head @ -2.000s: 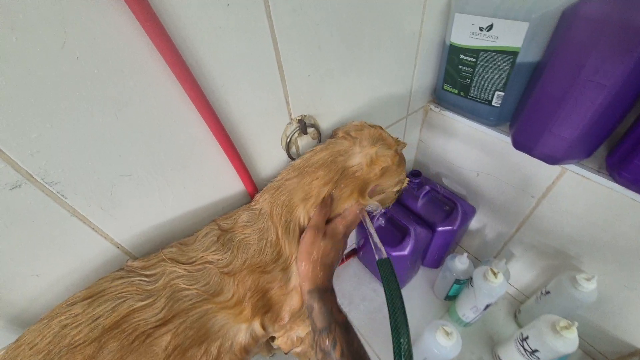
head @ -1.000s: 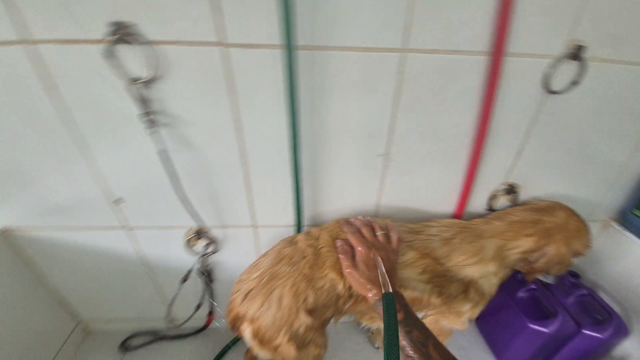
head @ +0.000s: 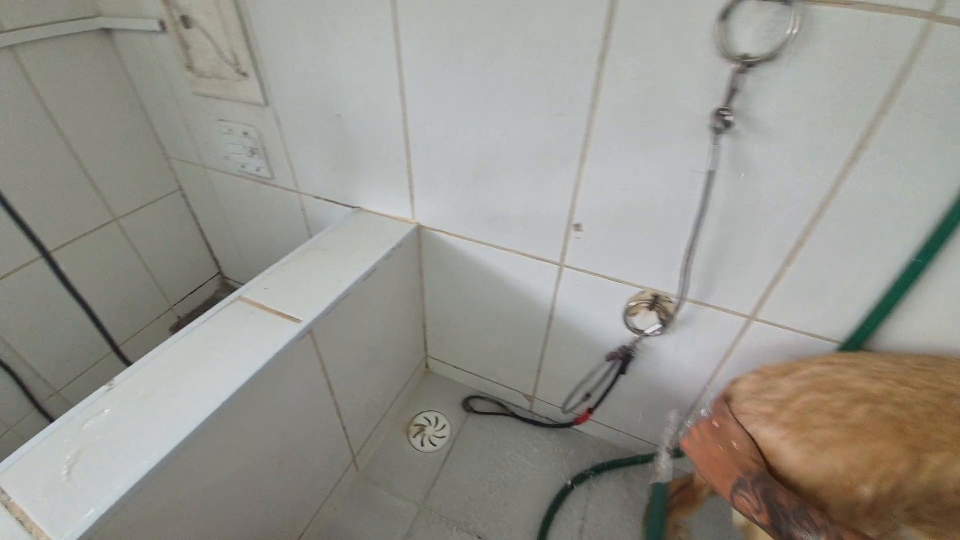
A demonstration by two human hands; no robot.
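Observation:
A wet, golden-furred dog (head: 862, 435) stands at the lower right, its head outside the view. Against its rump rests my left hand (head: 716, 442), the tattooed forearm reaching in from the bottom right. The fingers are blurred and partly hidden, with nothing seen gripped in them. Just left of this hand, the end of a green hose (head: 656, 506) points upward and sprays water near the dog's rear. My right hand is out of view, so what holds the hose is hidden.
A tiled ledge (head: 210, 352) borders the grey floor at left. A round drain (head: 429, 431) lies beside it. A looped leash (head: 525, 420) hangs from a wall ring (head: 649, 313) down to the floor. More green hose (head: 592, 472) curves near the dog.
The view has swung left, away from the dog's head and the purple jugs. My left hand has moved from the neck, along the back, to the rump, and the hose end has followed.

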